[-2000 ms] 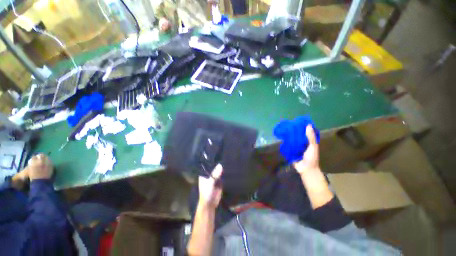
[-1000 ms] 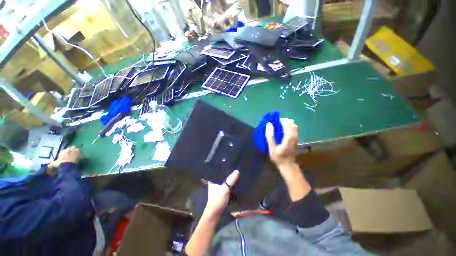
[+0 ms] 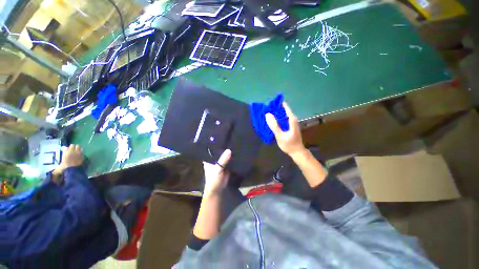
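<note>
A solar panel [image 3: 184, 113] is held back side up over my lap and the bench's front edge. Its back is plain black, with a raised part and small light dots at the centre. My left hand [image 3: 216, 172] grips its near edge, thumb on top, with a thin black cord by the thumb. My right hand [image 3: 286, 131] holds a crumpled blue cloth [image 3: 269, 116] at the panel's right edge. Whether the cloth touches the panel is hard to tell.
The green bench [image 3: 367, 68] bears a panel heap [image 3: 126, 55], a gridded panel [image 3: 218, 48], white strands [image 3: 328, 42], white scraps [image 3: 147, 122] and another blue cloth [image 3: 106, 99]. Another person's hand [image 3: 72, 156] is at left. Open cartons [image 3: 407, 177] stand below the bench.
My right hand has brought the blue cloth leftward to the panel's right edge. The panel has turned and tilted in my left hand. The view has shifted, so the bench's far side is partly cut off.
</note>
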